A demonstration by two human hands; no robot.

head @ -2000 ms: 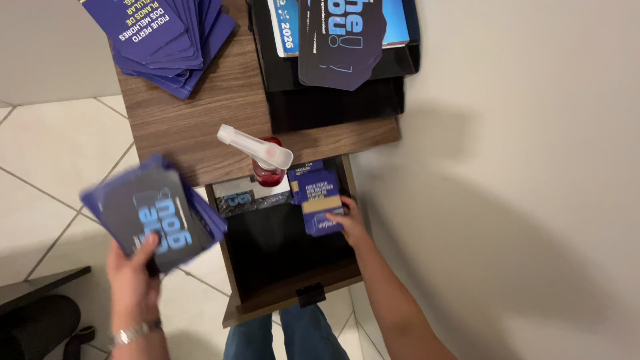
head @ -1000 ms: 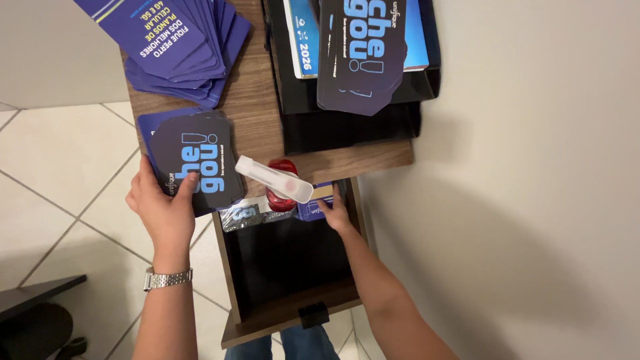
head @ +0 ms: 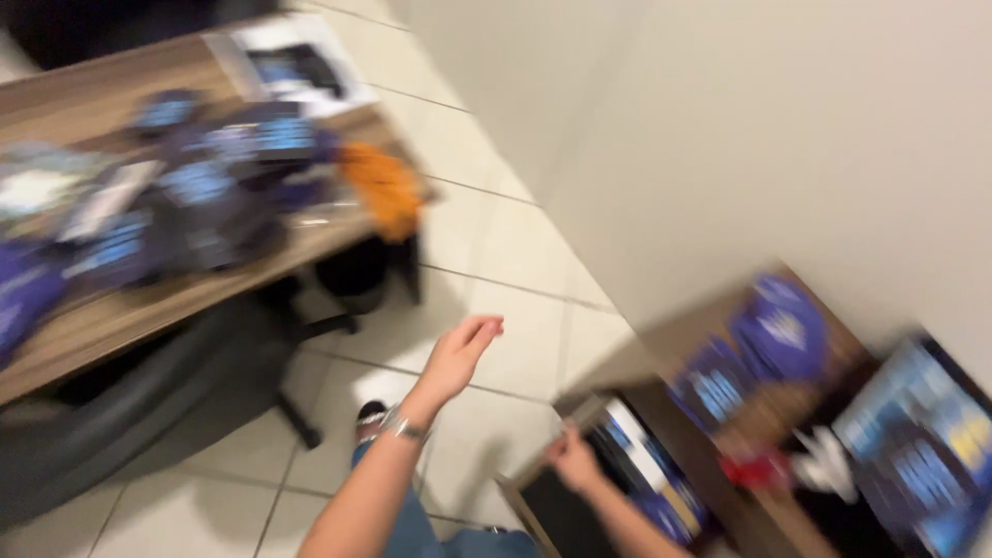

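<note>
My left hand point(head: 459, 358), with a metal watch at the wrist, hangs over the tiled floor between desk and cabinet and holds nothing. At the left edge of the open drawer point(head: 535, 465) is my right hand point(head: 575, 457); blur hides whether it grips that edge. Inside the drawer lie a white item point(head: 637, 443) and purple card packs point(head: 659, 515). Dark and purple cards point(head: 714, 387) rest on the wooden cabinet top, beside a fanned purple stack point(head: 779, 329). A red object point(head: 756, 470) sits near the cabinet top's front edge.
A wooden desk point(head: 256, 267) at left bears dark cards point(head: 201, 182), an orange cloth-like item point(head: 381, 190) and papers point(head: 310, 62). Under it stands a dark chair point(head: 310, 325). Right of the cabinet's cards is a black tray with printed items point(head: 918, 442). A wall rises behind.
The view has swung far left to the desk. My left hand has let go of the cards, which now lie on the cabinet top. My right hand has left the card packs for the drawer's edge.
</note>
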